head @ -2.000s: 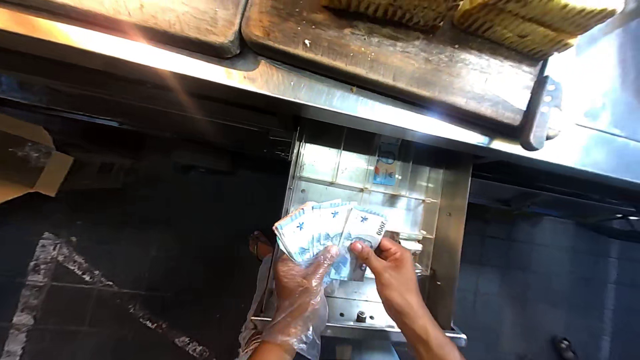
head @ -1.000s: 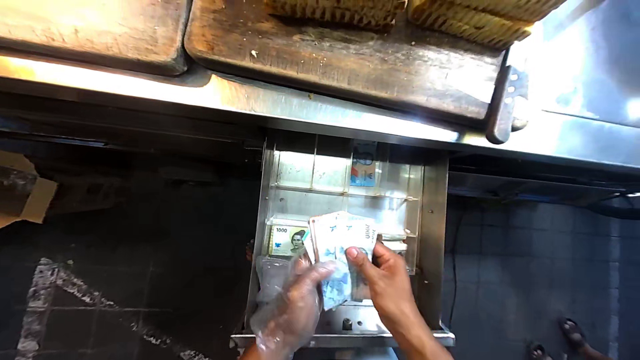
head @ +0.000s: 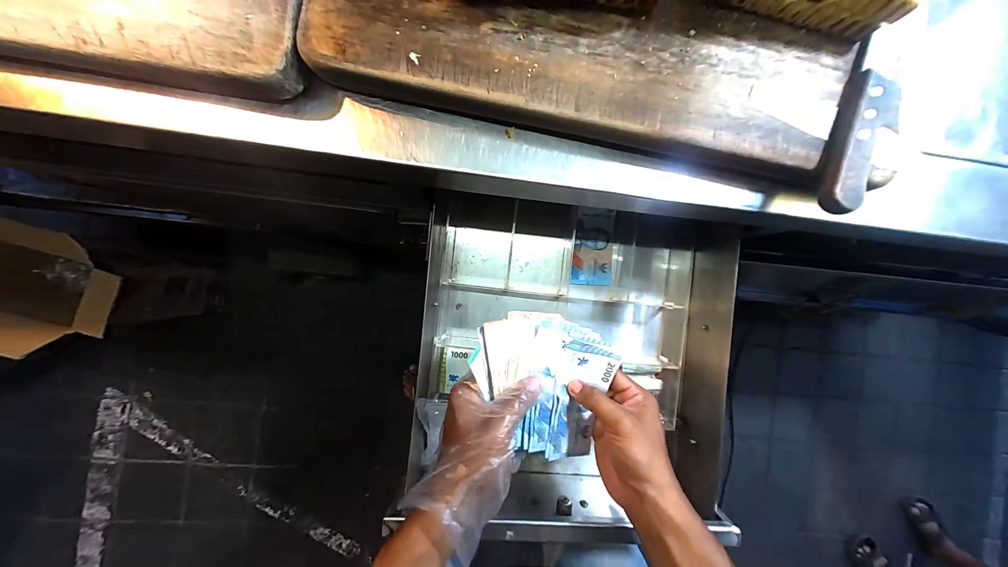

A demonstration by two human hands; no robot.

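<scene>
My left hand (head: 480, 441), in a clear plastic glove, grips a fanned stack of banknotes (head: 524, 354) above an open metal cash drawer (head: 713, 378). The bare right hand (head: 626, 425) pinches a grey-white banknote (head: 589, 370) at the fan's right side, thumb on top. Under the hands the drawer has clear dividers. A blue and orange banknote (head: 593, 256) lies in a rear compartment, and a yellow-green banknote (head: 455, 366) is in a compartment at the left. More notes show partly behind the right hand.
Above the drawer runs a steel counter edge (head: 551, 157) with two wooden cutting boards (head: 583, 87) (head: 150, 47). A dark-handled knife (head: 850, 150) rests at the right board's corner. An open cardboard box (head: 94, 303) is at far left. A person's sandalled feet (head: 925, 524) show at lower right.
The notes in my left hand are spread in a wider fan than one second ago. Both hands remain over the drawer, with the right hand still on the notes.
</scene>
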